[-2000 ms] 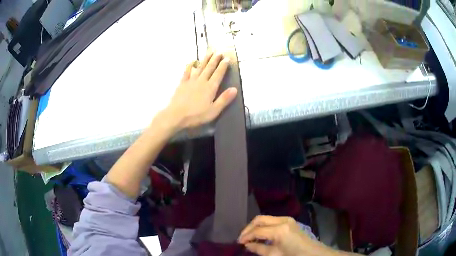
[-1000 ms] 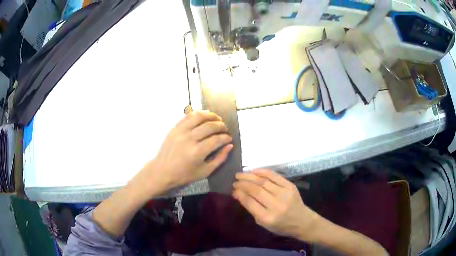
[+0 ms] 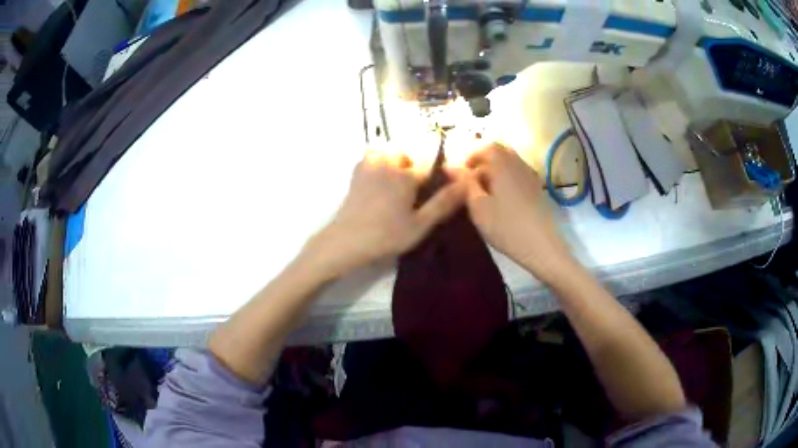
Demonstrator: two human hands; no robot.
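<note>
A maroon fabric piece (image 3: 451, 280) runs from the needle area down over the table's front edge towards my lap. My left hand (image 3: 381, 206) and my right hand (image 3: 507, 201) hold its narrowed upper end from both sides, just in front of the presser foot (image 3: 435, 98). Their fingertips are close together and partly lost in the lamp's glare. The grey-brown strip cannot be made out between my hands. The white sewing machine (image 3: 542, 31) with a blue stripe stands behind them.
Grey-brown strips (image 3: 131, 105) drape over the table's left side. Blue-handled scissors (image 3: 566, 179) lie under small grey cut pieces (image 3: 612, 149) at right. A brown parts box (image 3: 724, 175) stands beyond them, near the control panel (image 3: 752, 74). A carton edge (image 3: 719, 337) shows lower right.
The grey-brown strip that lay under my left hand no longer shows. Maroon fabric now lies there. Both hands have moved up to the needle area, my right hand from the table's front edge.
</note>
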